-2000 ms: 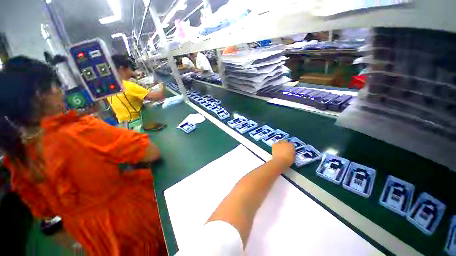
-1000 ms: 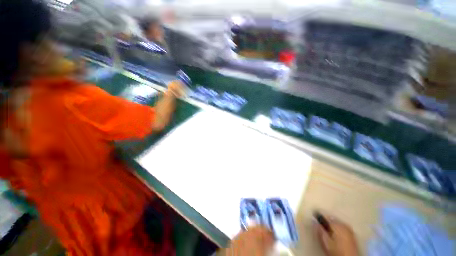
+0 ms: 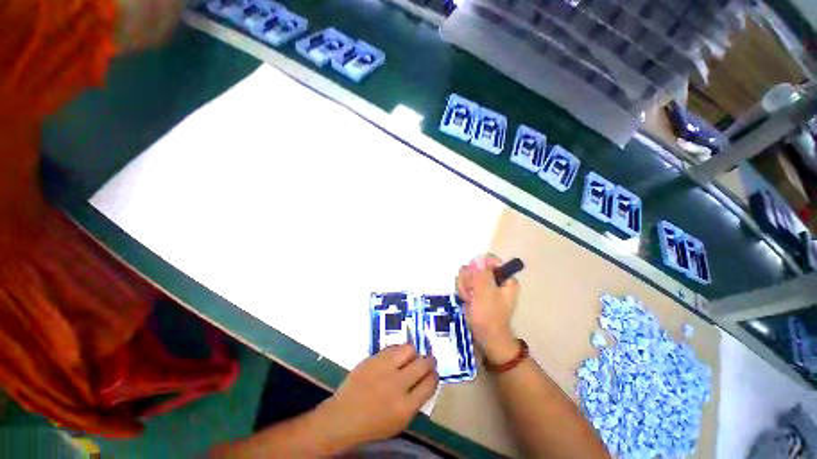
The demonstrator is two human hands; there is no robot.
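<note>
Two flat rounded units lie side by side on the white work sheet (image 3: 296,197) near the bench's front edge, the left unit (image 3: 391,316) and the right unit (image 3: 450,345). My left hand (image 3: 387,390) is on their lower parts, its fingertips over the left unit and against the right one. My right hand (image 3: 486,300) is at the right unit's upper right corner and holds a short dark pen-like tool (image 3: 509,271). The tool's working tip cannot be made out. A heap of small pale blue pieces (image 3: 645,385) lies on the brown board (image 3: 546,260) at the right.
A pale guide rail (image 3: 573,224) runs behind the sheet. Beyond it, the green conveyor (image 3: 408,85) carries pairs of units (image 3: 545,157). A tall stack of trays (image 3: 573,54) stands behind. A person in orange (image 3: 81,296) is close at the left. A grey crumpled item (image 3: 788,439) lies at the lower right.
The view has swung down and right from the line to the bench. My left hand has left the belt side and is on the pair of units. My right hand has moved beside the right unit.
</note>
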